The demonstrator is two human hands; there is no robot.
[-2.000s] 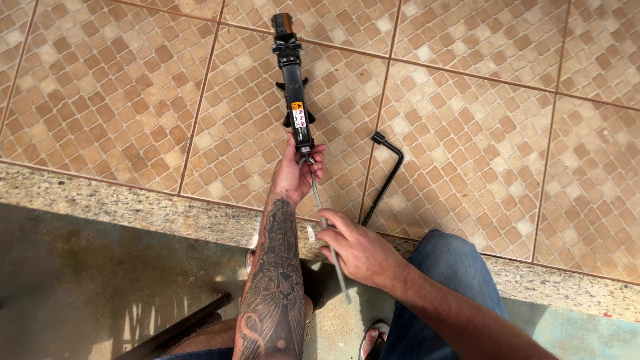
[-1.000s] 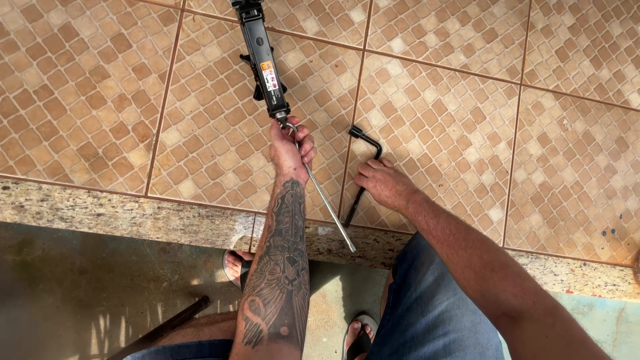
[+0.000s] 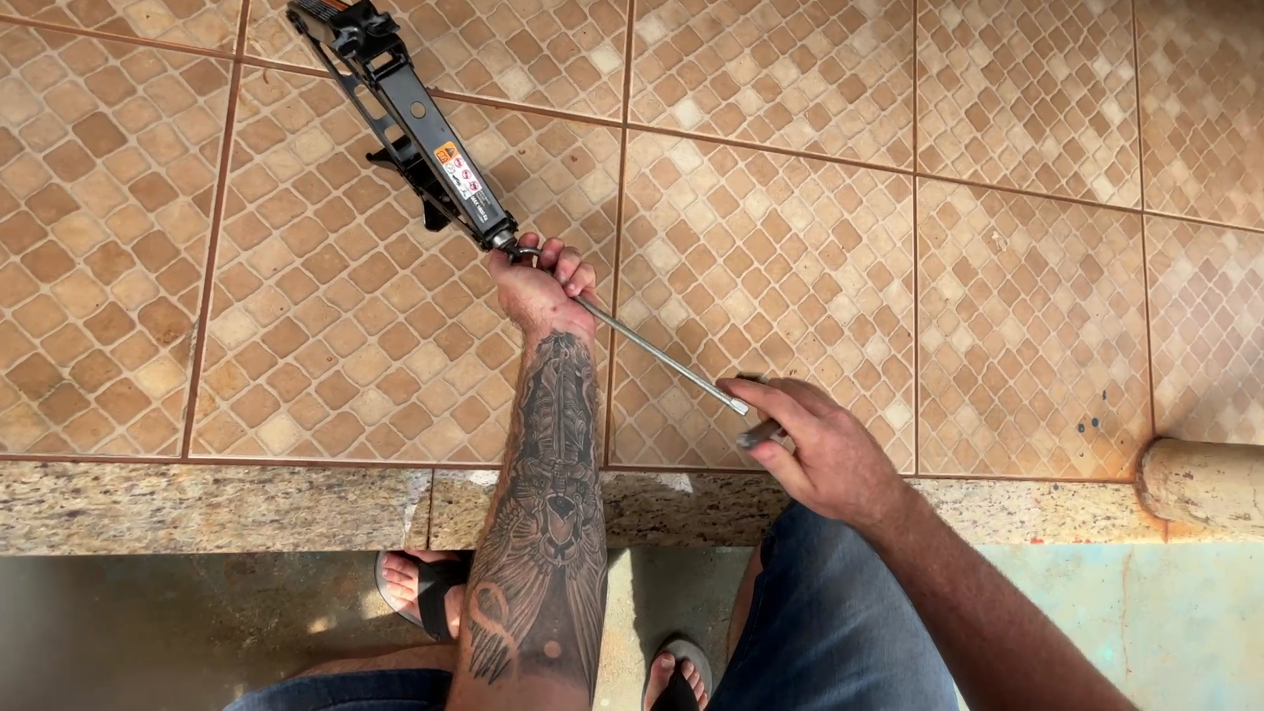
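Observation:
A black scissor jack (image 3: 425,118) with a warning label lies folded on the tiled floor at upper left. At its near end, my left hand (image 3: 543,286) grips the looped end of a metal hook rod (image 3: 667,358) where it meets the jack's screw eye. The rod slants down to the right, and its free tip is beside the fingertips of my right hand (image 3: 825,444). My right hand is closed around a dark lug wrench (image 3: 760,434), of which only short parts show; the rest is hidden by the hand.
A speckled stone edge (image 3: 217,509) borders the tiles (image 3: 770,267), with a lower floor beneath it where my sandalled feet are. A round, pale post base (image 3: 1200,484) stands at the right edge.
My right hand left the rod, took hold of the lug wrench on the tiles and brought it near the rod's tip. The jack and rod have turned, the rod's free end swinging right.

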